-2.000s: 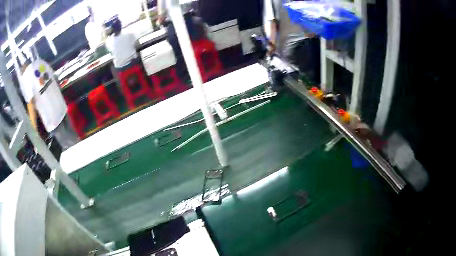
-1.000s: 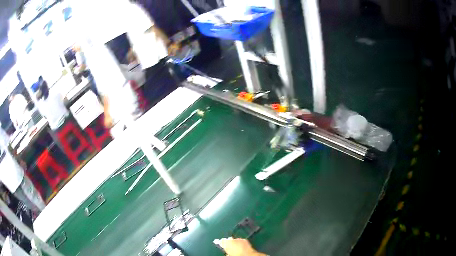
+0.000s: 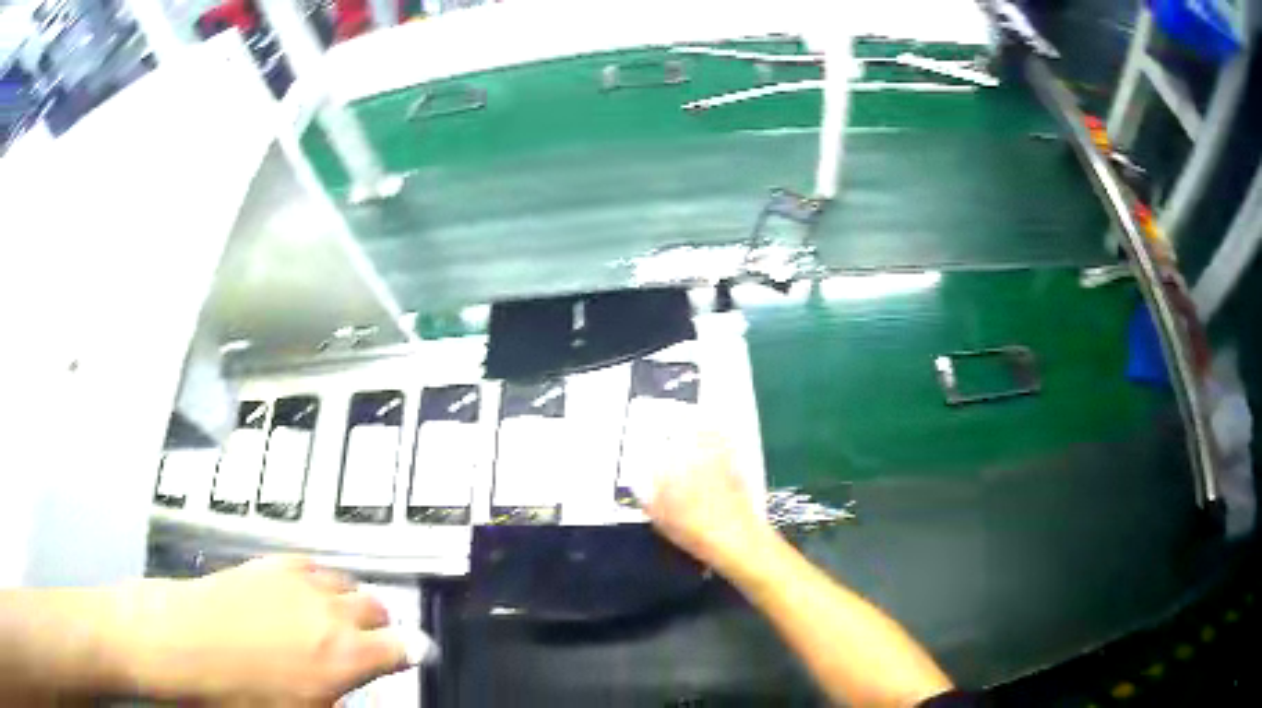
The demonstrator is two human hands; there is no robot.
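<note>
Several phone middle frames stand side by side on the white feed bed [image 3: 591,457], dark at their ends with white showing through. My right hand [image 3: 706,498] is at the lower right of the rightmost frame [image 3: 664,380]; its fingertips are blurred against the white, so I cannot tell whether they grip it. My left hand [image 3: 284,629] is at the lower left, in front of the bed's near edge, fingers forward and spread a little, a white cot on one fingertip. Nothing shows in it. A black pad [image 3: 588,332] crosses the far edge; another black pad [image 3: 581,567] crosses the near edge.
A green conveyor belt [image 3: 886,429] lies behind and right, with a loose frame [image 3: 991,375] on it. Another frame [image 3: 786,215] stands by a crumpled bright sheet [image 3: 692,263]. A white machine cover [image 3: 97,318] fills the left. Silvery scraps [image 3: 810,509] lie beside the bed's right end.
The view has swung left and down onto the white bed and its row of frames. My right hand, earlier near a frame on the green belt, is now over the bed. My left hand has come into view.
</note>
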